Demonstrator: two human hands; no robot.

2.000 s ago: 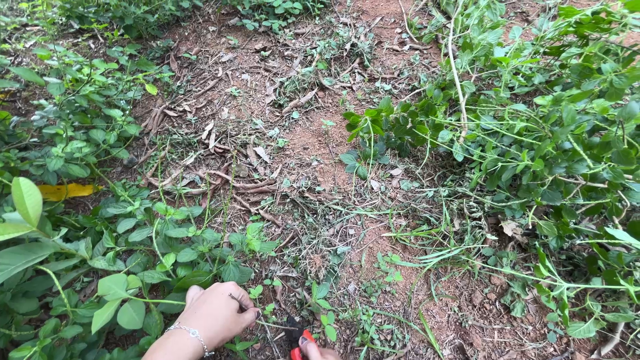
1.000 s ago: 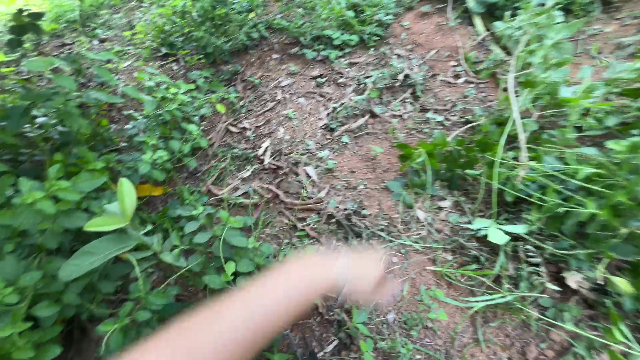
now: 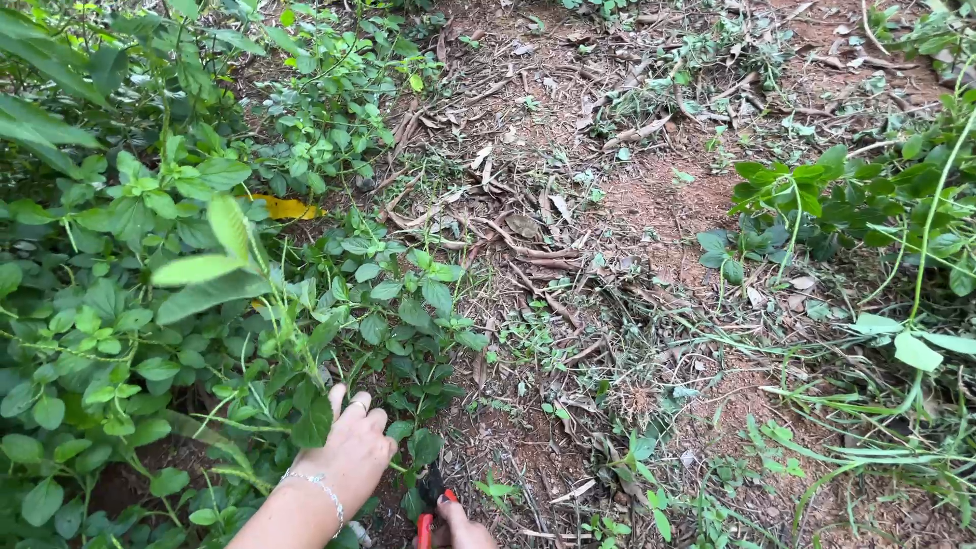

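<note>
My left hand [image 3: 352,441], with a ring and a silver bracelet, is closed around leafy green stems [image 3: 305,343] at the lower middle left. Just to its right, at the bottom edge, my right hand [image 3: 463,528] grips the red handles of pruning shears [image 3: 425,526]. Their dark blades [image 3: 431,484] point up at the base of the plants, partly hidden by leaves. A taller stem with long pale leaves [image 3: 206,267] rises above my left hand.
Dense low green plants [image 3: 107,320] cover the left side. Reddish soil with dry leaves and twigs [image 3: 534,252] runs up the middle. Cut greenery and long grass blades [image 3: 854,450] lie at the right. A yellow leaf [image 3: 286,207] rests among the left plants.
My left hand has come back from the middle, where it was blurred a second ago, to the plants at the left. A cut leafy sprig now lies by the right-hand greenery.
</note>
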